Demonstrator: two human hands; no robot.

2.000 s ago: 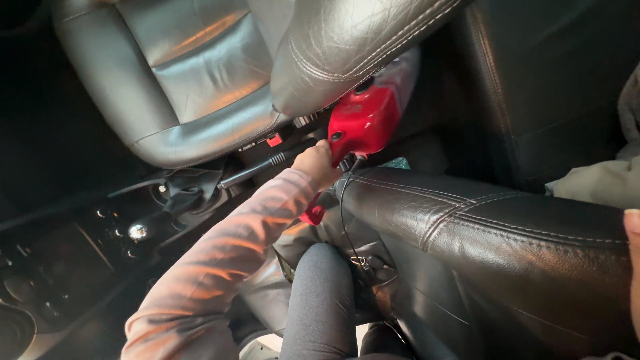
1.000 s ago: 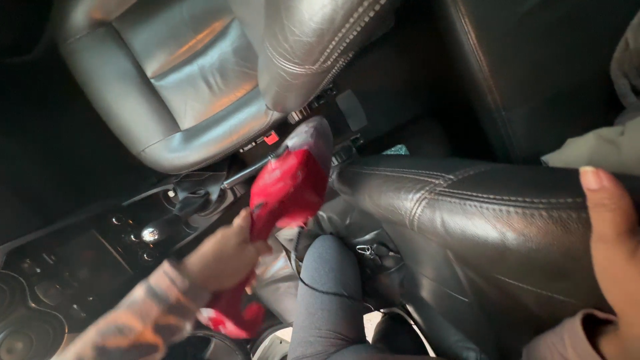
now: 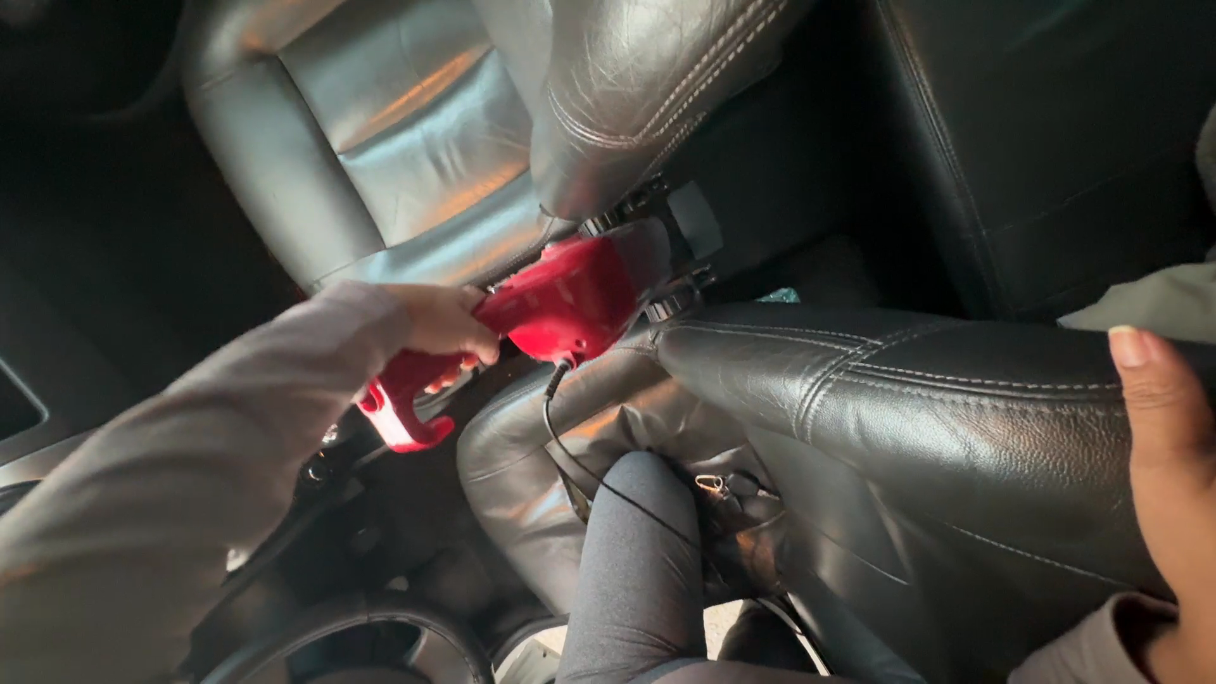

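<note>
A red corded handheld vacuum cleaner with a grey, see-through front end lies across the gap between the two front seats. My left hand is wrapped around its handle, and the handle's hooked red end juts out below my wrist. A black cord leaves the underside of the vacuum and runs over my leg. The front end points up and right, by the seat hinges. My right hand is at the right edge against the driver's seat backrest; only its thumb and part of the palm show.
The black leather passenger seat is at upper left. A steering wheel shows at the bottom left. Keys or a metal clip lie on the near seat beside my leg. Light cloth is at the right, before the rear seat.
The vacuum swung down and left from between the backrests, then back up and right, with my left hand on it throughout. More of my right hand shows than two seconds ago.
</note>
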